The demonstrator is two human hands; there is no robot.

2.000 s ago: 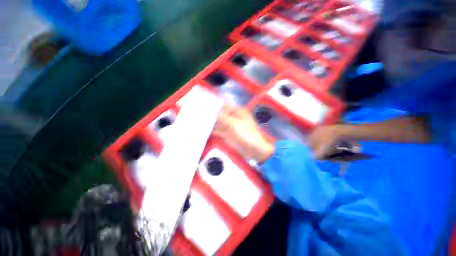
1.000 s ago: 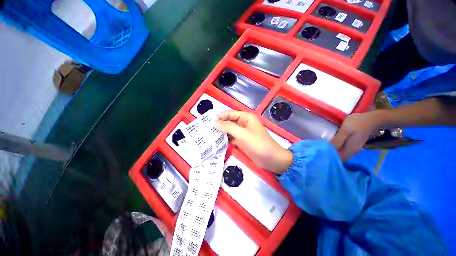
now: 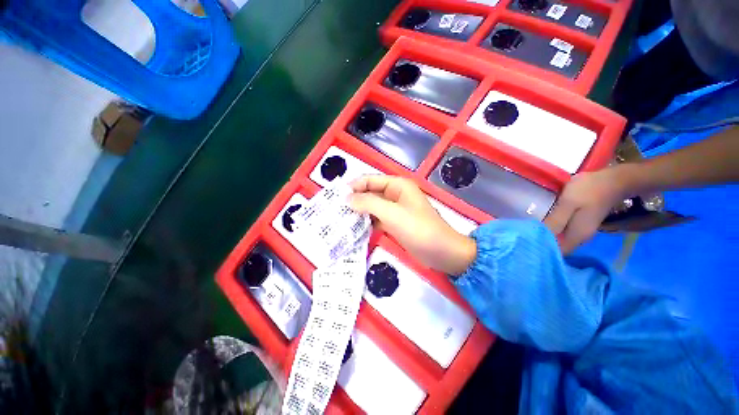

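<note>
My right hand (image 3: 413, 227), bare with a blue sleeve, comes in from the lower right. It pinches the top of a white label strip (image 3: 324, 316) printed with small dark blocks. The strip is folded near the fingers and runs down over the red phone tray (image 3: 478, 357) to the bottom edge. A white phone (image 3: 417, 308) and a dark phone (image 3: 490, 186) lie back up in pockets, with round black cameras. A dark phone (image 3: 279, 300) at the lower left bears small labels. The strip partly covers some phones. My left hand is not in view.
Another person's bare hand (image 3: 587, 207) rests by the tray's right side. A second red tray (image 3: 478, 53) with labelled phones adjoins at the top. A white ring-like roll (image 3: 198, 373) is blurred at the bottom. The green bench (image 3: 194, 211) and a blue plastic stool or basket (image 3: 190, 81) lie left.
The earliest view was blurred and shifted. The strip's upper end, first stretched out beyond my right hand, is now folded at my fingers. Over the last second the view has barely shifted.
</note>
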